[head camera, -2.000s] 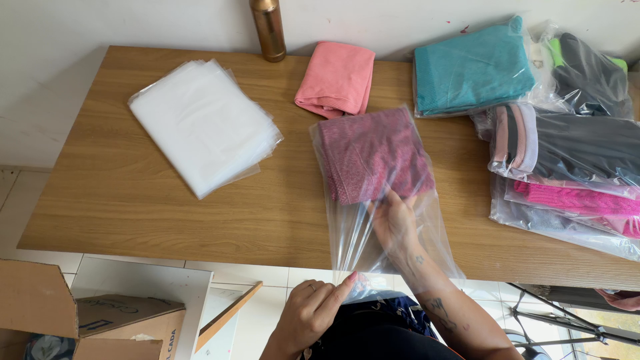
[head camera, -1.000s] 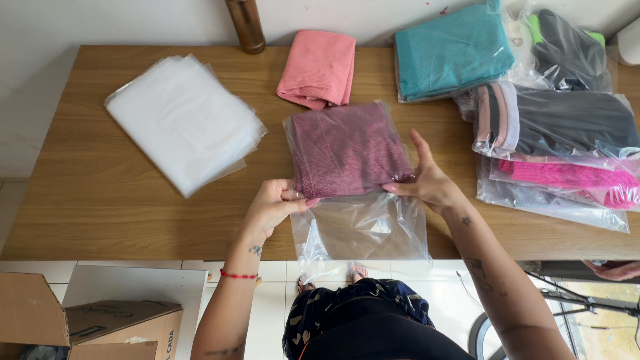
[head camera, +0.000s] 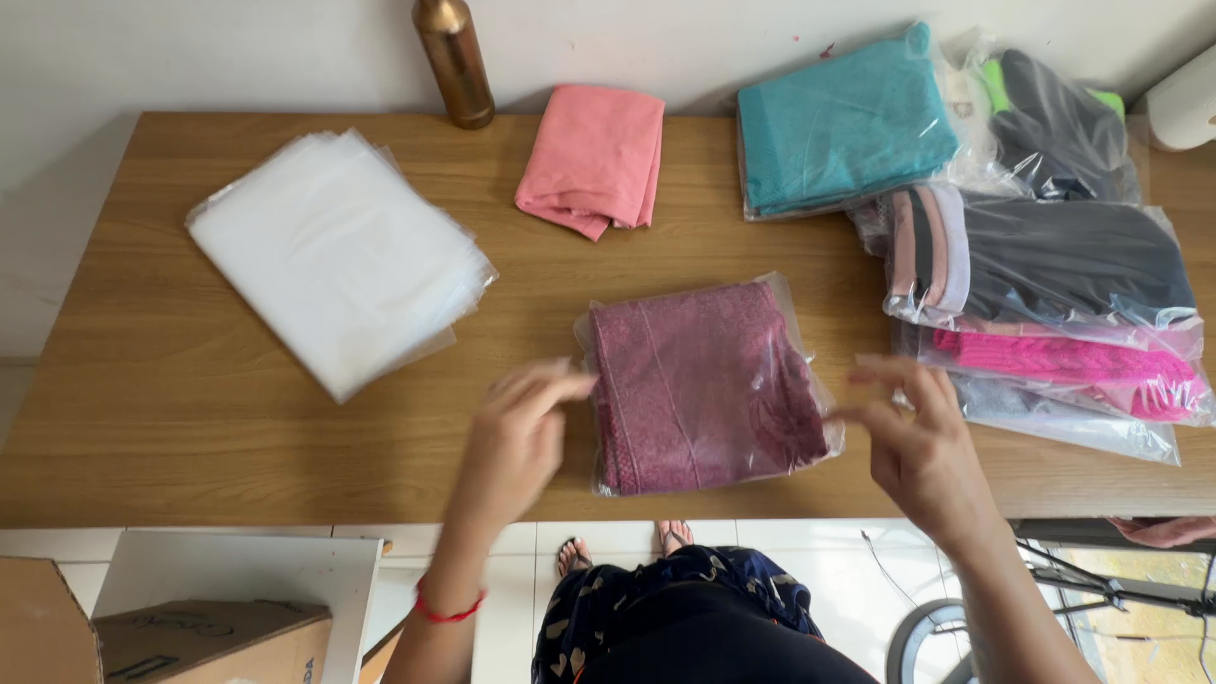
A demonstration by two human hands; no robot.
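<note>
A folded maroon garment in a clear plastic bag (head camera: 708,389) lies flat near the table's front edge, with no loose bag end spread below it. Just left of it my left hand (head camera: 522,427), blurred, hovers with its fingers apart. My right hand (head camera: 907,427) is at the bag's right side, fingers spread and holding nothing. A folded salmon-pink cloth garment (head camera: 594,157) rests behind the bag. To the left is a stack of clear plastic bags (head camera: 337,261).
Bagged garments lie at the right: a teal one (head camera: 845,123), a dark one (head camera: 1064,256) and a bright pink one (head camera: 1073,361). A bronze-coloured metal bottle (head camera: 456,66) stands by the wall. A cardboard box (head camera: 209,636) sits below the table at left.
The lower part of the bag, spread toward me before, no longer shows; the bagged maroon garment now lies as a compact packet. Both hands have let go and moved apart.
</note>
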